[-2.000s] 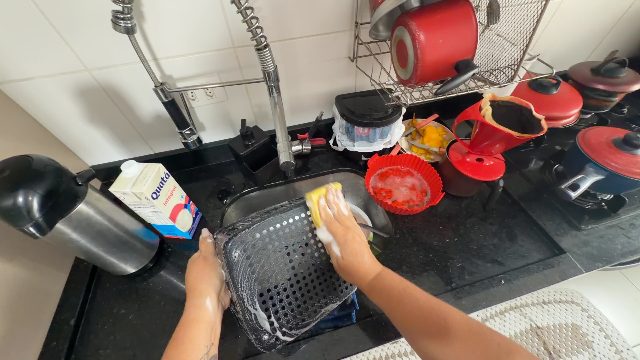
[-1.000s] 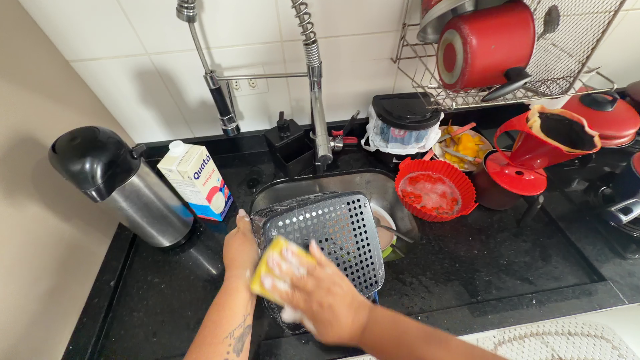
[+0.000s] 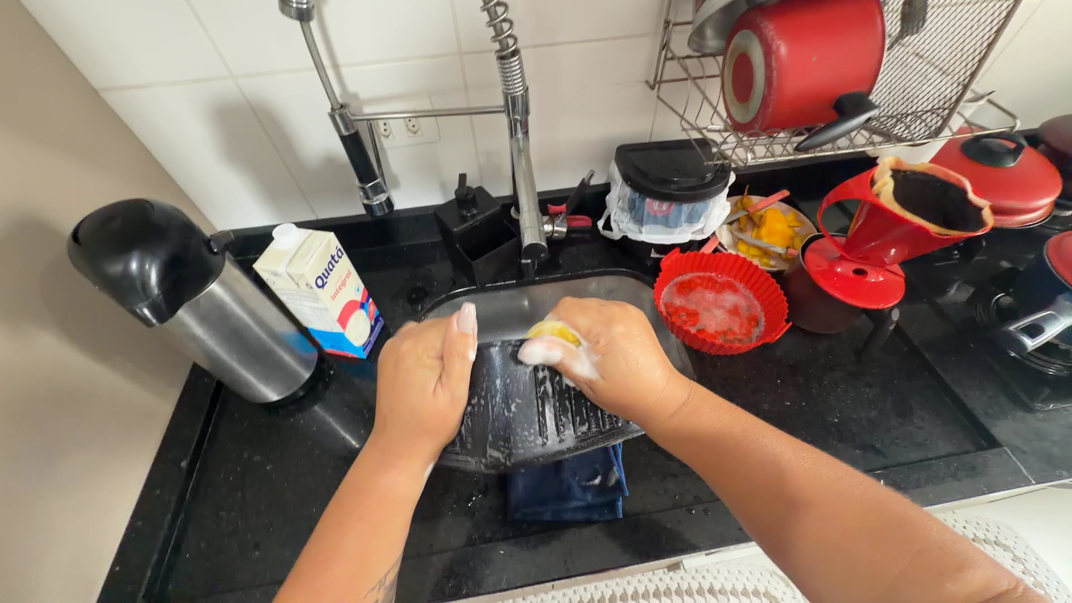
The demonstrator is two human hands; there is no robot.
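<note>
Over the sink (image 3: 586, 289), a black air-fryer basket or tray (image 3: 511, 419) with slots is wet and streaked with suds. My left hand (image 3: 427, 377) grips its left edge, thumb up on the rim. My right hand (image 3: 603, 352) is closed around a soapy yellow sponge (image 3: 554, 333) pressed at the far edge of the black piece; foam covers the thumb. Below it, a folded dark blue cloth (image 3: 569, 486) lies at the counter's front part. A red pleated silicone mold (image 3: 722, 301) holding sudsy liquid sits right of the sink.
A steel thermos (image 3: 243, 327) and a milk carton (image 3: 322, 289) stand left. Behind the sink rises a spring faucet (image 3: 523, 159). A lidded bin (image 3: 670, 184), a bowl of yellow scraps (image 3: 766, 230), a red coffee filter holder (image 3: 896, 218) and a dish rack (image 3: 703, 151) are at right.
The black piece has been turned, so its slotted side shows instead of the face with round holes. My right hand with the sponge has moved to its far edge. The blue cloth shows more.
</note>
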